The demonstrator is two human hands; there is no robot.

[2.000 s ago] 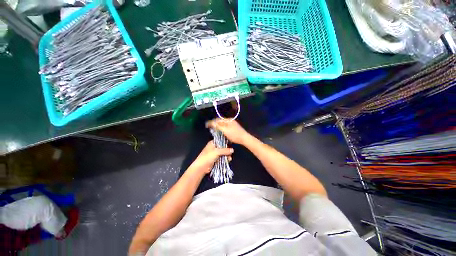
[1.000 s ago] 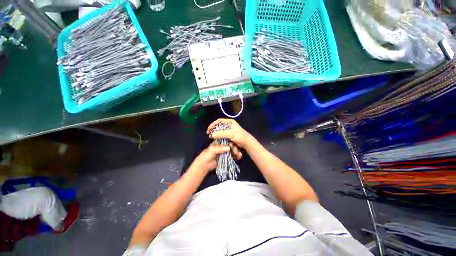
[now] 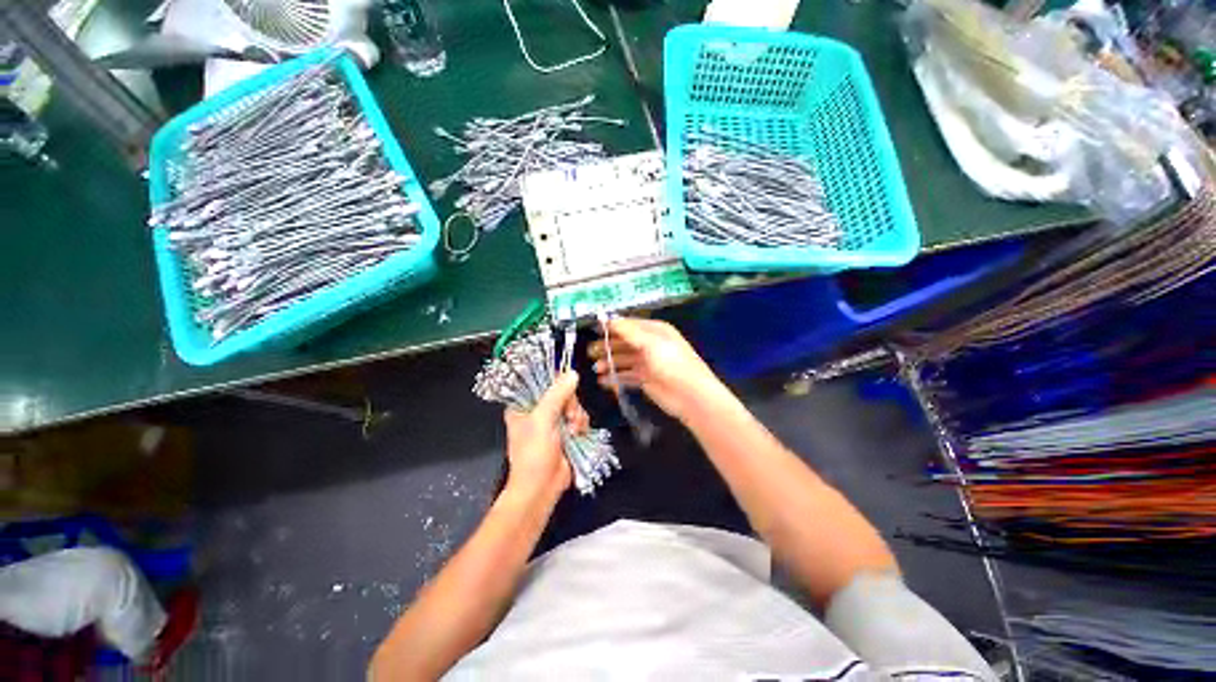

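Note:
My left hand (image 3: 544, 429) is shut on a bundle of grey-white short cables (image 3: 524, 374), fanned out at the upper end, over my lap. My right hand (image 3: 650, 366) is just below the front edge of the white cable tester (image 3: 598, 227), by a cable (image 3: 614, 366) that hangs from the green port strip (image 3: 622, 291). The fingers are bent; whether they grip that cable is not clear. Another short white cable end (image 3: 568, 349) shows between the bundle and the port strip.
A full turquoise basket (image 3: 426, 253) stands left, a partly filled one (image 3: 800, 257) right of the tester. A loose cable pile (image 3: 514, 149) lies between left basket and tester. A green strap (image 3: 519, 327) is at the tester's corner. Long cables (image 3: 1094, 466) hang at right.
My hands have parted: the left moved left with the bundle, now fanned, and the right rose to the tester's front edge. The white loop below the tester is now a hanging cable.

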